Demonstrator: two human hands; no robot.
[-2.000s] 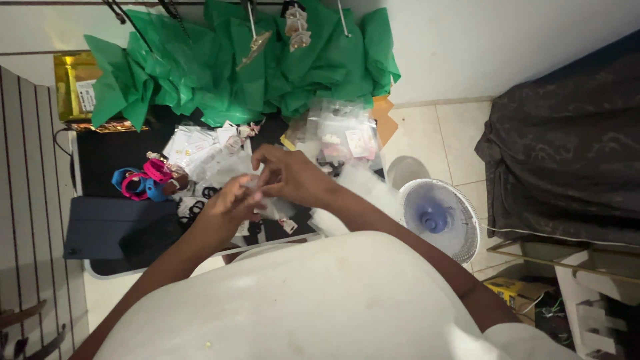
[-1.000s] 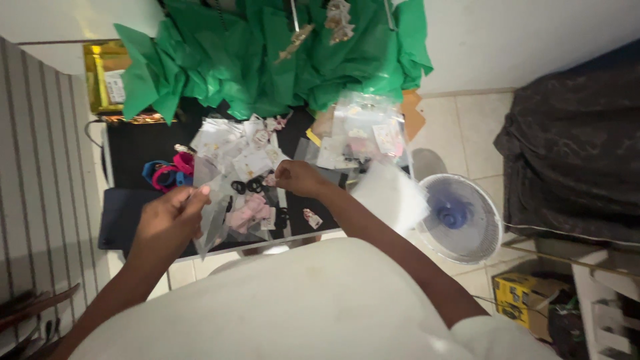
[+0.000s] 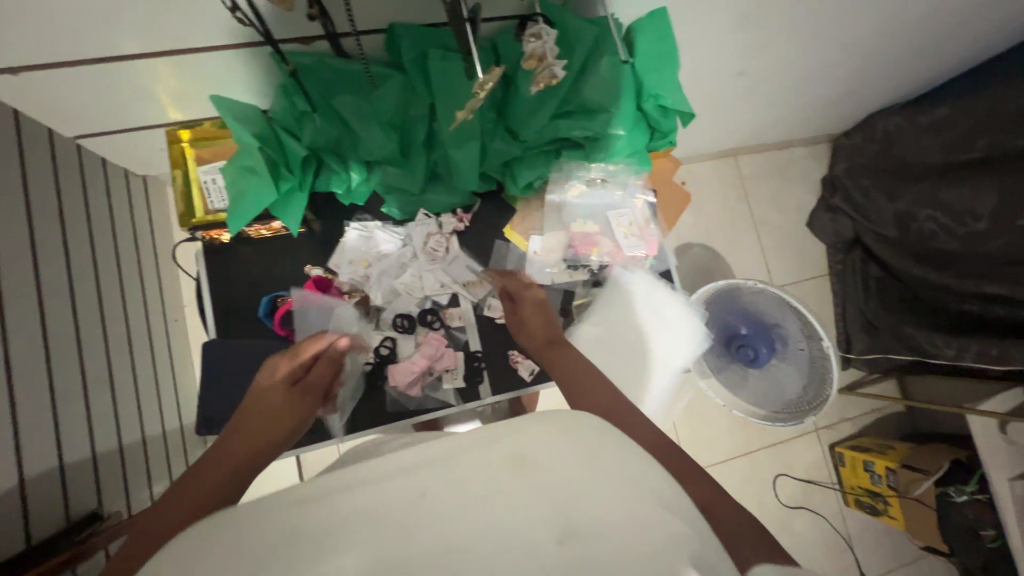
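Note:
My left hand pinches a clear plastic bag over the left front part of the black tabletop. My right hand is over the small carded items right of the middle; whether its fingertips hold anything is unclear. Between the hands lie a pink fabric bow and several black hair ties. White jewellery cards are piled behind them. Pink and blue bands sit partly behind the bag in my left hand. Filled clear bags lie at the back right.
Crumpled green tissue paper covers the back of the table. Earrings hang above it. A fan stands at the right, beside white translucent sheets. A dark blue flat case lies at the left edge. A yellow box is on the floor.
Two seconds ago my hands were together over the table; they are now apart, the left one with the bag. Since one second ago, my right hand has moved slightly towards the back of the table.

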